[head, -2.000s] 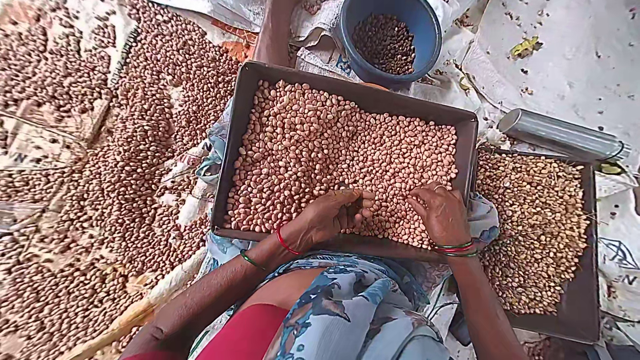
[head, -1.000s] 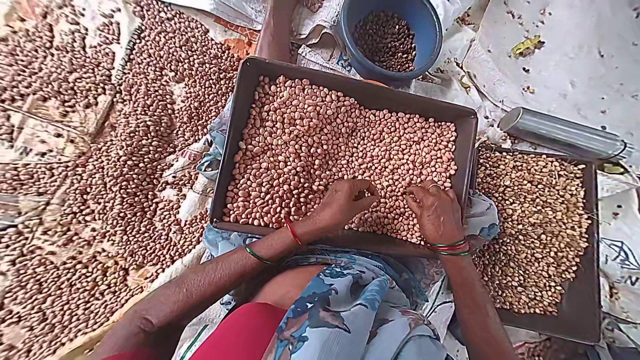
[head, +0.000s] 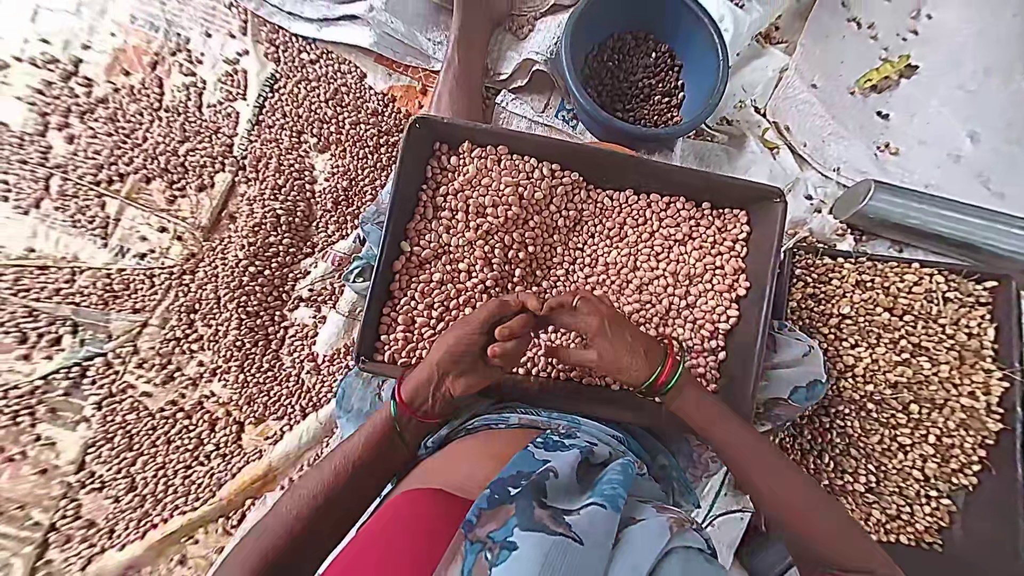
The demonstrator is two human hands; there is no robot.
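Note:
A dark rectangular tray (head: 772,264) lies across my lap, holding a thick layer of pinkish-brown nuts or beans (head: 560,232). Over its near edge, my left hand (head: 480,340) has its fingers curled and the palm partly turned up. My right hand (head: 600,336) meets it at the fingertips, thumb and fingers bent, just above the nuts. Whether a nut is pinched between the fingertips cannot be seen. Red and green bangles circle both wrists.
Beyond the tray stands a blue plastic bowl (head: 572,72) partly filled with dark nuts. At right, a second dark tray (head: 1004,328) holds yellowish-brown pieces, with a metal cylinder (head: 928,220) behind it. Many nuts (head: 280,200) lie spread over sheets at left. A bare leg is beyond the tray.
My hands, apart in both earlier frames, now meet at the fingertips. My right hand has moved left toward my left hand.

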